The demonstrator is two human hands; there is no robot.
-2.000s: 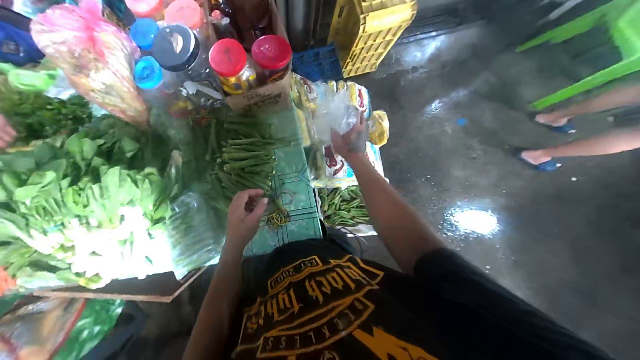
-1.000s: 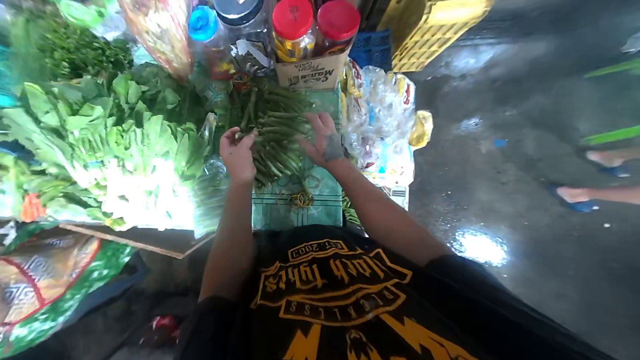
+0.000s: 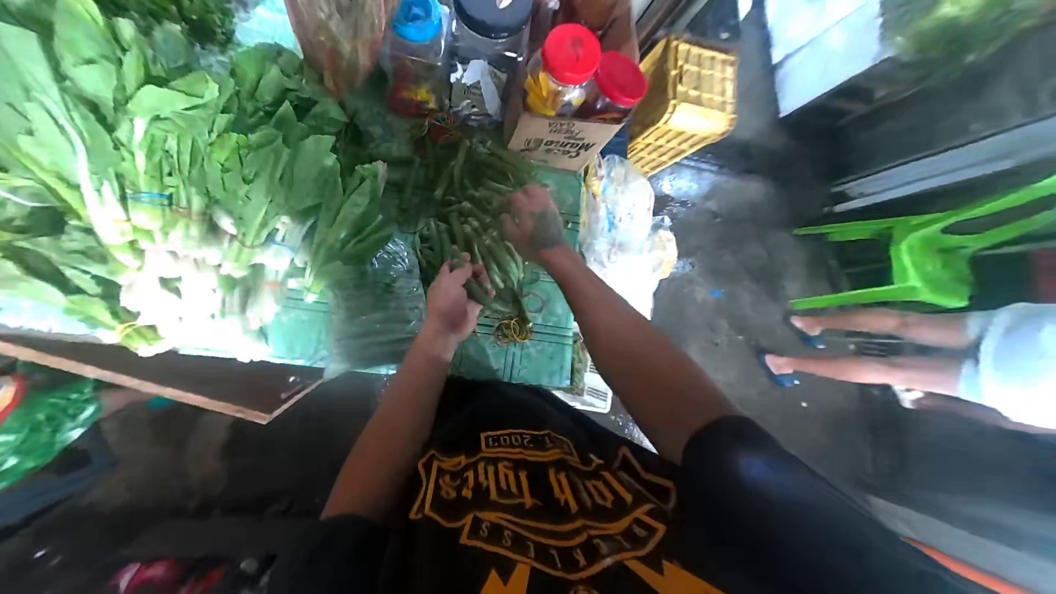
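A heap of long green vegetable pods (image 3: pixel 474 235) lies on a green tiled surface (image 3: pixel 549 363). My left hand (image 3: pixel 454 301) is at the near left side of the pods, fingers curled around the end of some of them. My right hand (image 3: pixel 535 221) rests on the right side of the heap with its fingers bent down; whether it grips any pods cannot be told. A small cluster of yellowish rubber bands (image 3: pixel 513 330) lies at the near end of the heap. Left of the pods are tied bunches of leafy greens (image 3: pixel 239 173).
Jars with red lids (image 3: pixel 571 54) stand in a cardboard box (image 3: pixel 561 142) beyond the pods, beside a blue-lidded jar (image 3: pixel 418 21). Clear plastic bags (image 3: pixel 615 210) lie at the right edge. A yellow crate (image 3: pixel 685 99), a green plastic chair (image 3: pixel 932 256) and a person's legs (image 3: pixel 891 346) are farther right.
My right hand has moved left from the plastic bags onto the pods. My left hand has come to the near end of the heap, and its fingers have closed around pods.
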